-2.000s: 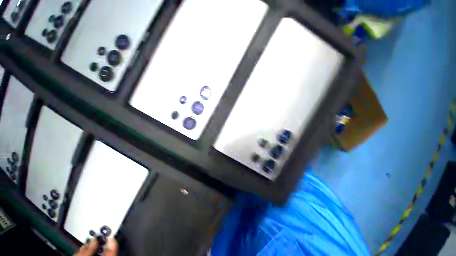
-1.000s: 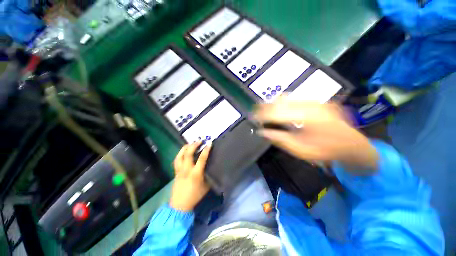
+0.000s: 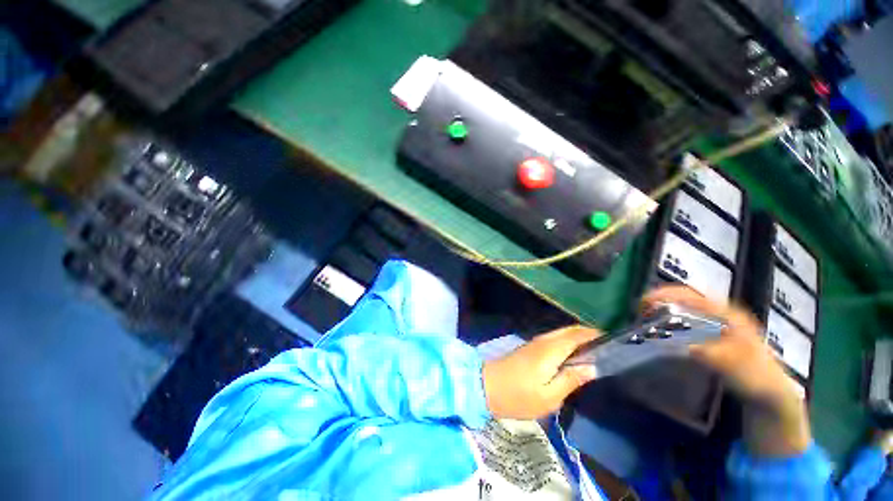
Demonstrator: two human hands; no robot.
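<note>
A flat grey phone or back cover (image 3: 641, 344) with dark camera circles is held between both hands, above the near end of a black tray. My left hand (image 3: 539, 374) grips its left end. My right hand (image 3: 729, 342) holds its right end by the camera circles and is slightly blurred. The black tray (image 3: 697, 419) has white phone units in its farther slots; its near end is partly hidden by the hands and the held unit.
A second black tray with white units (image 3: 795, 291) lies to the right. The control box (image 3: 490, 152), with green buttons and a red button (image 3: 536, 173), is ahead. A yellowish hose (image 3: 578, 252) hangs across it. Blister trays (image 3: 147, 235) are at lower left; a white card (image 3: 418, 82) touches the box.
The view has swung left toward the control box. My left hand has left the tray, and both hands now hold a grey unit above it.
</note>
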